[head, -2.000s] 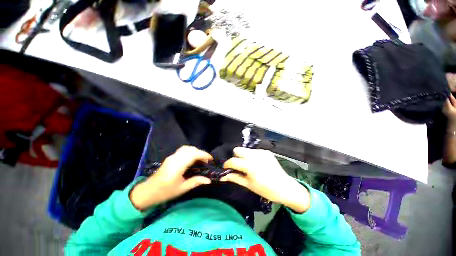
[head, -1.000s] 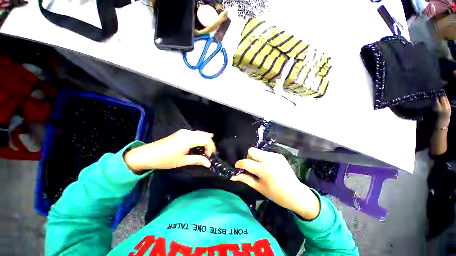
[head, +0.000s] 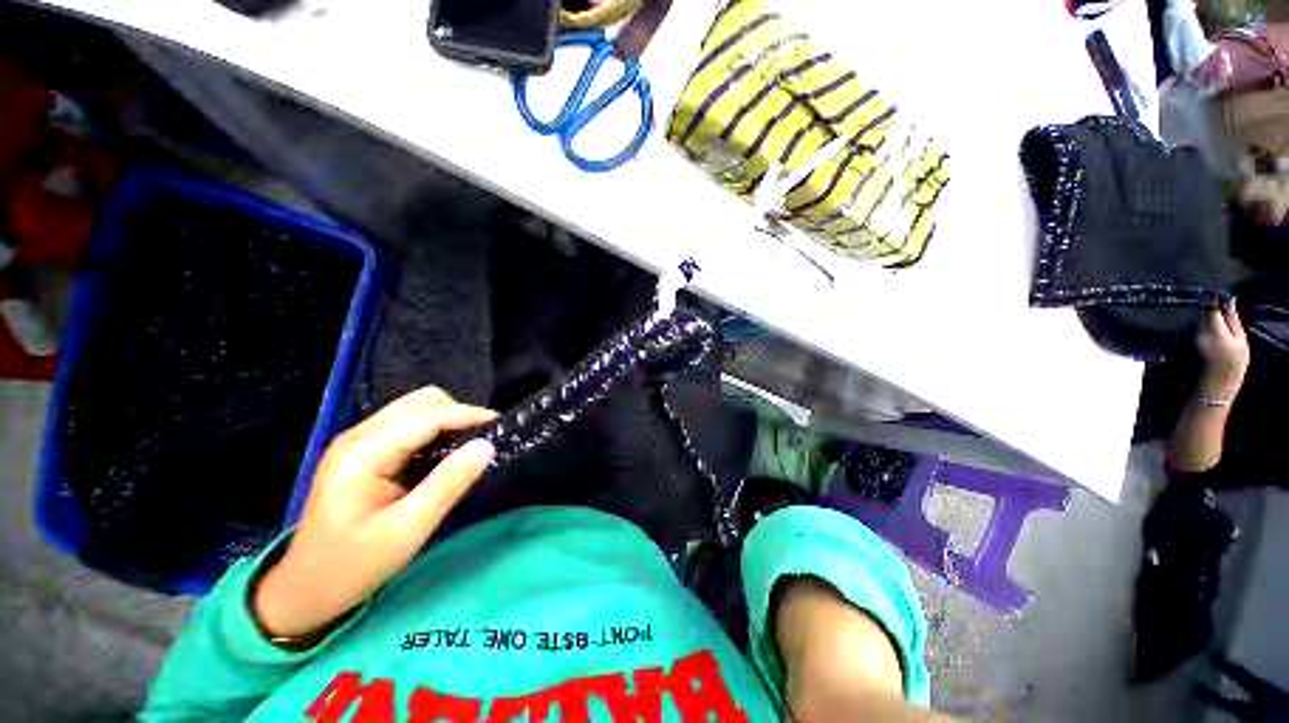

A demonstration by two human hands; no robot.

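Observation:
My left hand [head: 375,502] pinches the end of a braided trim edge [head: 573,389], black flecked with silver. The edge runs taut from my fingertips up to a small whitish clip [head: 670,291] at the table's edge. The black garment [head: 566,473] lies on my lap, and another flecked strand hangs down from near the clip. My right forearm shows at the bottom right below a green sleeve; my right hand is out of the picture. No needle or thread can be made out.
The white table [head: 975,367] bears blue-handled scissors [head: 587,106], a phone [head: 495,28], a yellow striped bundle [head: 813,141] and a black garment piece [head: 1131,212] touched by another person's hand [head: 1223,353]. A blue-rimmed crate [head: 361,325] stands left; a purple stool [head: 990,530] stands right.
My hands were close together on the trim. My right hand has let go and moved down out of view. My left hand has moved left and down, and the trimmed edge is now stretched straight.

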